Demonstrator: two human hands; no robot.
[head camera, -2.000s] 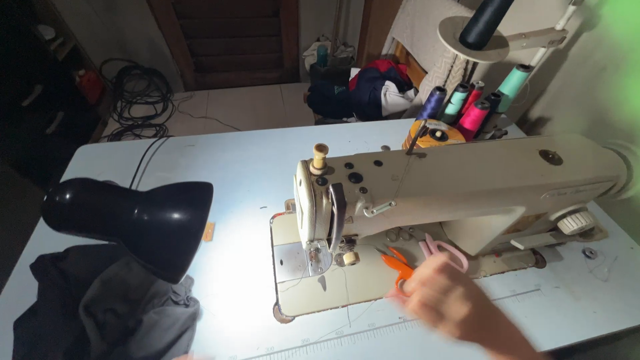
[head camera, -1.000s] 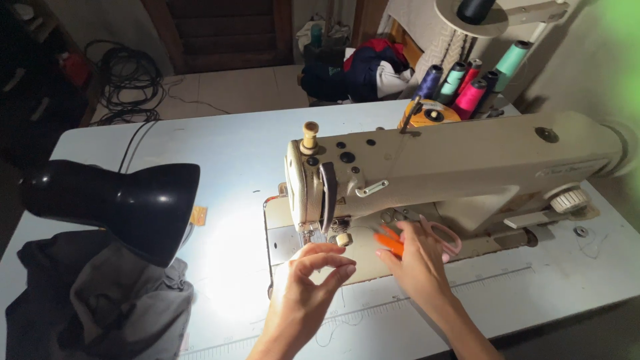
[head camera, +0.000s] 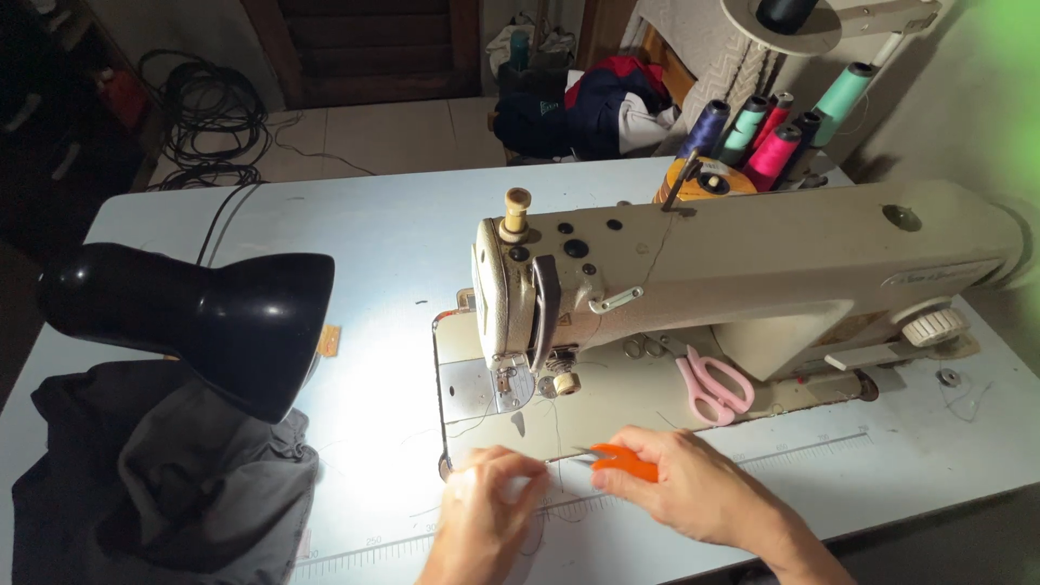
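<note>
In my right hand (head camera: 691, 487) is a pair of orange-handled thread snips (head camera: 624, 463), its metal tips pointing left toward my other hand. My left hand (head camera: 491, 504) has thumb and fingertips pinched together in front of the sewing machine (head camera: 756, 244); a thin thread (head camera: 558, 431) runs near the fingertips, and whether they grip it cannot be made out. Pink-handled scissors (head camera: 715, 386) lie on the machine bed below its arm, beside small metal scissor handles (head camera: 643, 348). The needle plate (head camera: 512, 390) sits above my left hand in the view.
A black lamp (head camera: 191, 313) and dark grey cloth (head camera: 179, 479) occupy the table's left side. Thread cones (head camera: 772, 154) stand behind the machine. A bobbin (head camera: 948, 377) rests at the right. A printed ruler (head camera: 780, 455) runs along the front; coiled cable (head camera: 207, 114) lies on the floor.
My right hand has brought the orange snips away from beside the pink scissors, toward the table's front edge. My left hand, unseen two seconds ago, has moved lower from near the needle.
</note>
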